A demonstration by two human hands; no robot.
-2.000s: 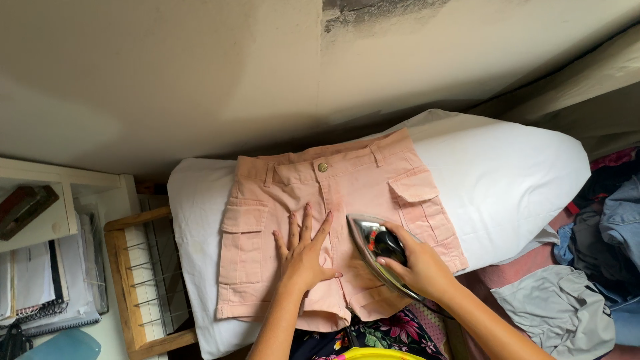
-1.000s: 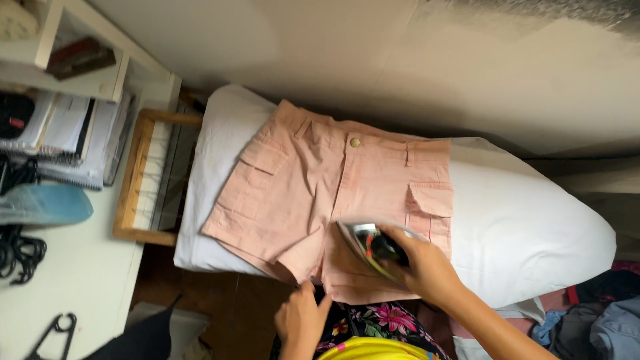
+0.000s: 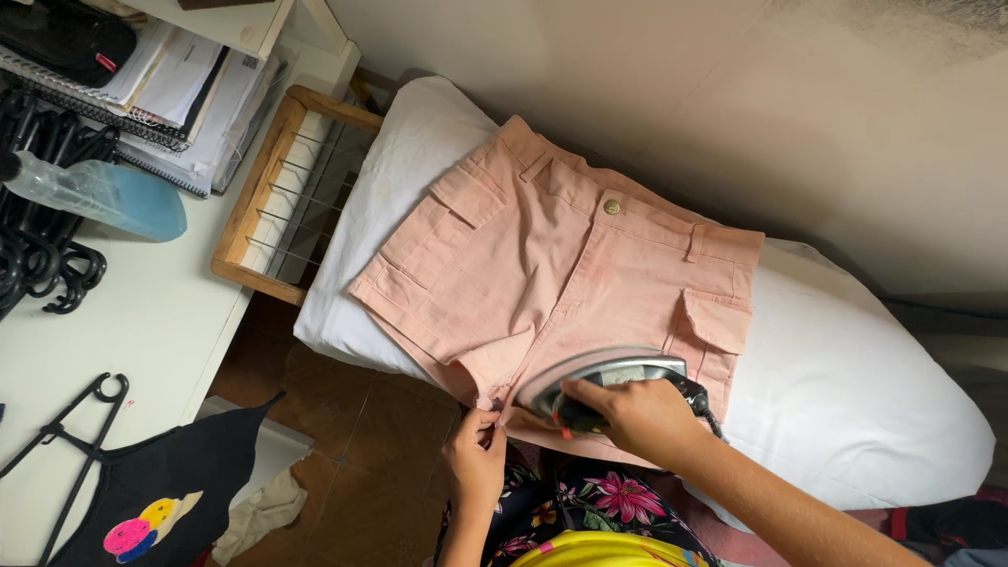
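Pink cargo shorts (image 3: pixel 504 260) lie front side up across a white-covered ironing board (image 3: pixel 827 378), the waistband toward the wall. My left hand (image 3: pixel 476 457) pinches the inner hem at the crotch between thumb and fingers. In my right hand (image 3: pixel 638 417) is a clothes iron (image 3: pixel 614 374), gripped by its dark handle, its tip pointing left. The iron rests over the leg on the right side, below the flap pocket, and is slightly blurred. Its soleplate is hidden. The leg on the left side shows creases, and its inner hem is folded up.
A wooden frame with metal wires (image 3: pixel 260 197) juts out at the board's left end. On the white desk (image 3: pixel 173 291) are a spray bottle with blue liquid (image 3: pixel 118 197), black hangers (image 3: pixel 47 252) and notebooks (image 3: pixel 157 87). A black garment (image 3: pixel 173 480) hangs on a hanger. The wall runs behind the board.
My left hand lay spread on the shorts two seconds ago, then moved down to the inner hem, which it now pinches. The iron stays on the right-side leg, its tip now turned more to the left.
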